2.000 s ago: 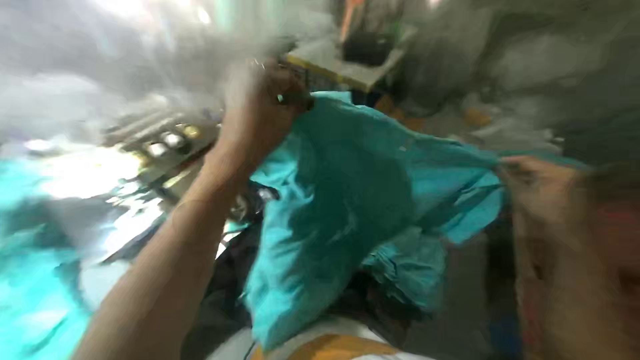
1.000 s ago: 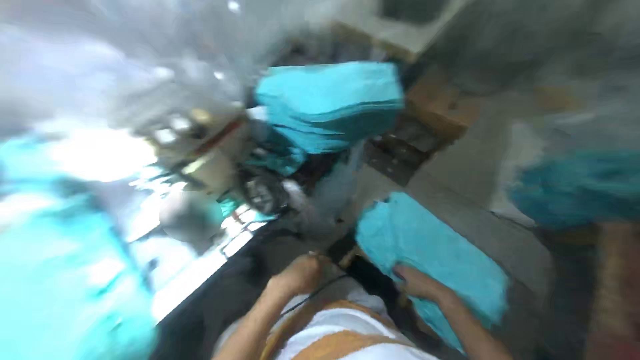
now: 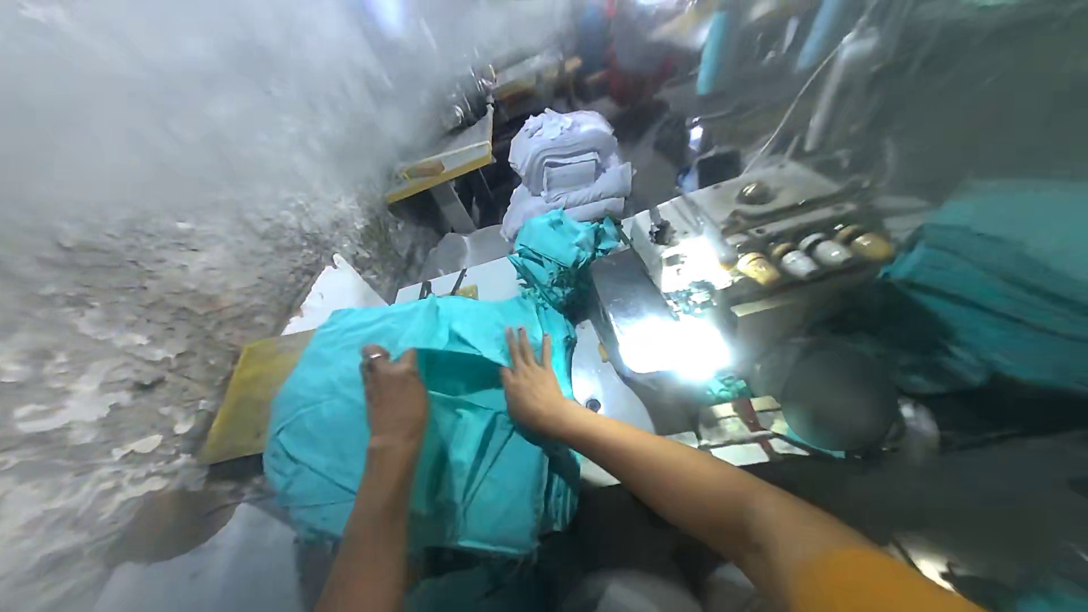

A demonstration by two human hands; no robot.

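A pile of teal fabric pieces [image 3: 331,425] lies on the sewing table, left of the machine. On top of it, my left hand [image 3: 393,391] has its thumb and fingers at a fold of the cloth; whether they pinch it is unclear. My right hand [image 3: 534,382] rests flat on the same pile with its fingers spread. Bunched teal cloth [image 3: 557,251] sits just beyond the pile, beside the sewing machine [image 3: 765,246], whose lamp glares brightly.
A rough, peeling wall [image 3: 153,340] stands close on the left. Stacked white cloth [image 3: 569,161] is behind the bunched fabric. A yellow-edged table [image 3: 442,170] stands farther back. More teal fabric [image 3: 1003,280] lies at the right.
The view has swung strongly. My hands, lower in the view and apart one second ago, are now on the teal pile. The cloth held stretched between them two seconds ago is no longer held up.
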